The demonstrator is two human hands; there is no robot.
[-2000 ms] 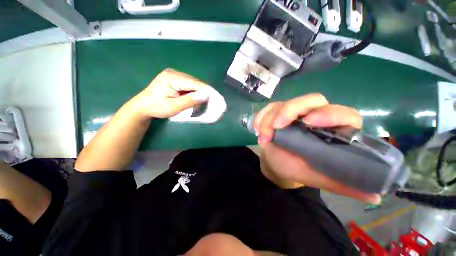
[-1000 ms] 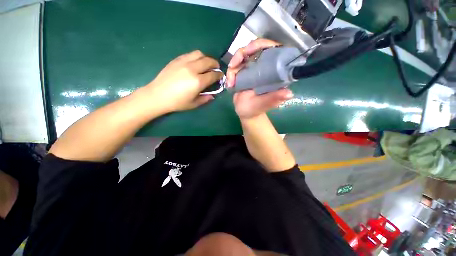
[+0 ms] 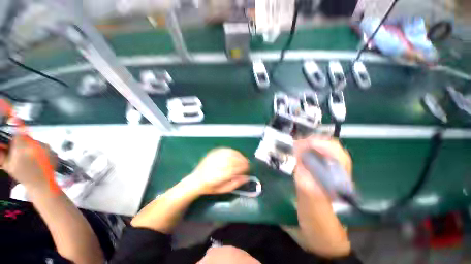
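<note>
My left hand (image 3: 222, 170) holds a white housing (image 3: 254, 186) low over the green bench. Only its looped end shows past my fingers; the rest is hidden in the hand. My right hand (image 3: 323, 154) is wrapped around the grey electric screwdriver (image 3: 329, 175), beside the screw feeder. The screw feeder (image 3: 278, 150) stands on the bench between and beyond my hands, its pale front plate facing me. The screwdriver's tip is hidden or too blurred to see. The driver cable (image 3: 421, 180) runs from the tool's end to the right.
Waiting housings (image 3: 185, 109) lie on the far green belt behind a pale rail (image 3: 227, 130). A slanted metal post (image 3: 119, 77) rises at left. Another person's arm (image 3: 59, 201) is over the white board (image 3: 131, 170). A red object (image 3: 441, 229) is below right.
The view has tilted up, showing the belt. My right hand has moved the screwdriver away from the housing to beside the feeder. My left hand still holds the housing.
</note>
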